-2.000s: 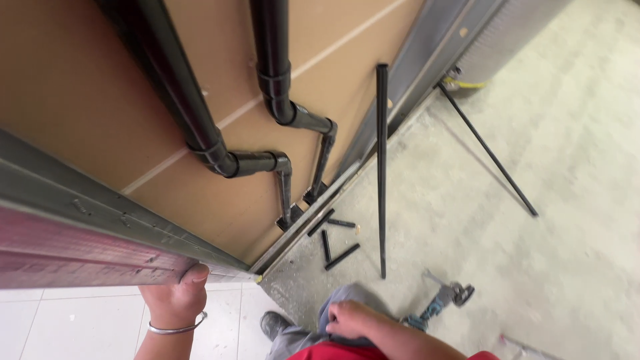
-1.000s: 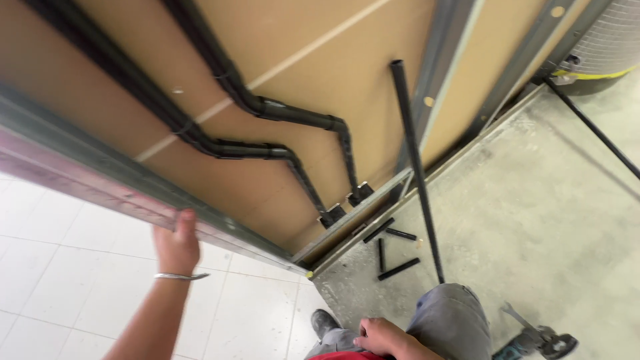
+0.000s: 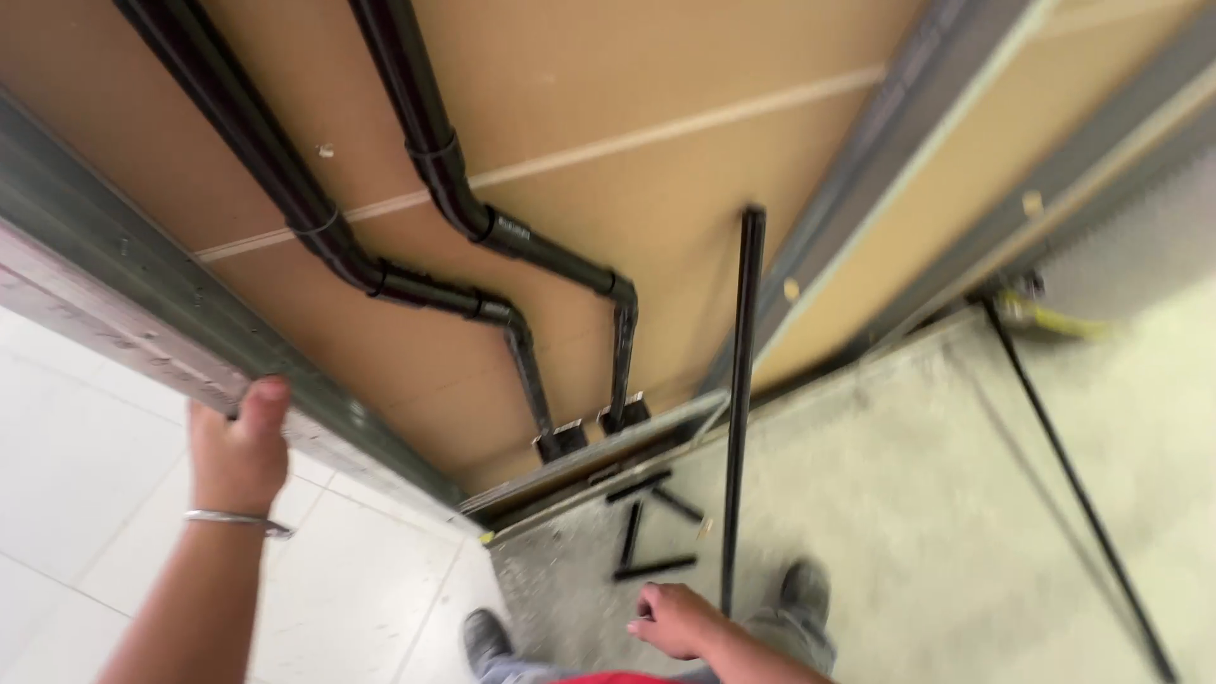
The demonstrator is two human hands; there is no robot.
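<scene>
My left hand [image 3: 239, 446], with a metal bracelet at the wrist, grips the edge of the drywall-faced end [image 3: 123, 328] of a metal-stud partition, its thumb on the near side. Low in front of me my right hand [image 3: 674, 619] is loosely curled, and whether anything lies inside it cannot be seen. Just right of it a long black pipe [image 3: 746, 380] leans upright against the partition. Inside the wall two black plastic drain pipes [image 3: 256, 133] [image 3: 551, 258] run down through elbows to black fittings [image 3: 562, 442] at the floor track. Several short black pipe pieces [image 3: 655, 567] lie on the concrete.
A metal stud [image 3: 874, 180] crosses the right part of the partition, with the floor track [image 3: 608, 456] along its base. Another long black rod [image 3: 1073, 475] slants across the concrete at right, near a yellow item [image 3: 1054, 318]. White floor tiles [image 3: 351, 579] lie at left.
The view has shifted toward the pipes. My left hand stays on the partition edge. My right hand, earlier by my leg, is now held out in front. The power tool seen on the floor is out of view.
</scene>
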